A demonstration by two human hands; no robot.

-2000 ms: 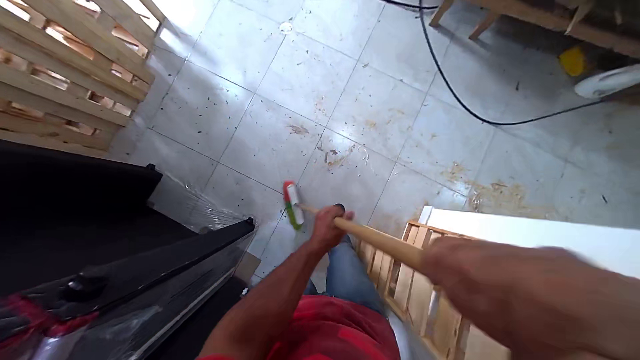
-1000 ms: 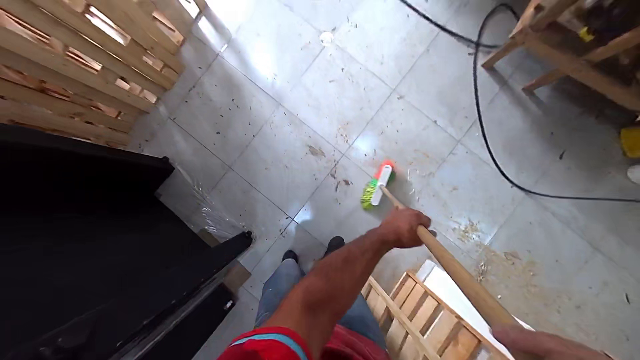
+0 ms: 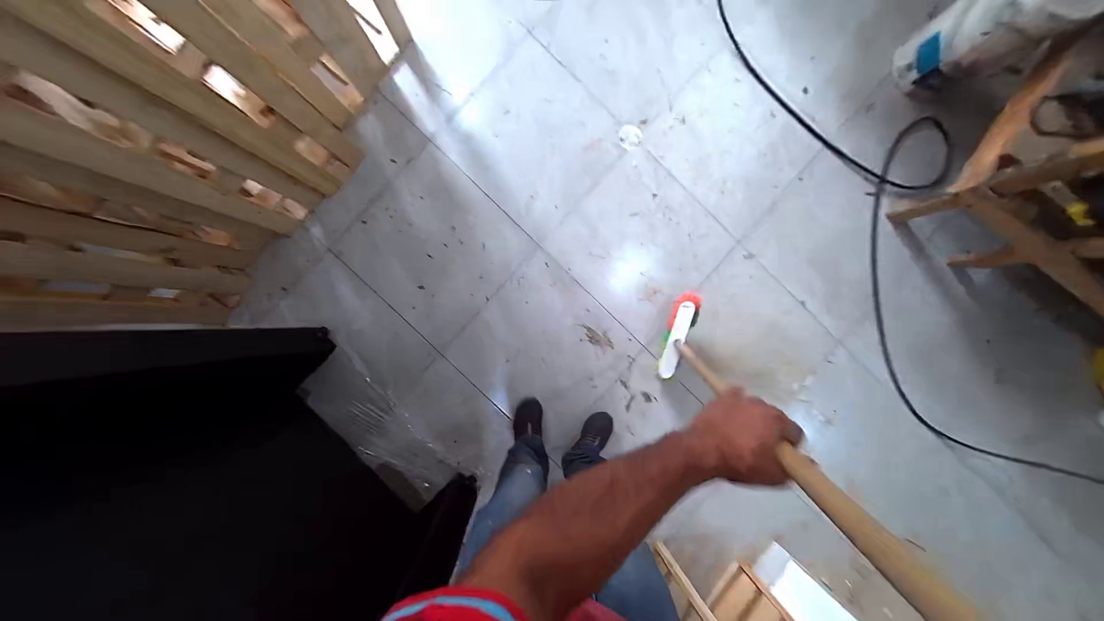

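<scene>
A push broom with a white head (image 3: pixel 679 339) and red, green and yellow bristles rests on the grey tiled floor in the middle of the view. Its wooden handle (image 3: pixel 862 530) runs down to the lower right edge. My left hand (image 3: pixel 749 437) is closed around the lower part of this handle, a short way above the head. My right hand is out of view, and so is the upper end of the handle. Wood shavings (image 3: pixel 640 397) and small bits of debris (image 3: pixel 595 336) lie on the tiles left of the broom head and near my shoes.
Slatted wooden pallets (image 3: pixel 155 147) stand at upper left, above a large black piece (image 3: pixel 172 448) with clear plastic wrap (image 3: pixel 371 414) beside it. A black cable (image 3: pixel 880 285) loops across the floor on the right, by a wooden stand (image 3: pixel 1018 216). Slatted wood (image 3: pixel 733 591) is at the bottom.
The broom head was farther left near my feet two seconds ago, then moved right. My right hand, on the handle earlier, has left the view. The view has shifted.
</scene>
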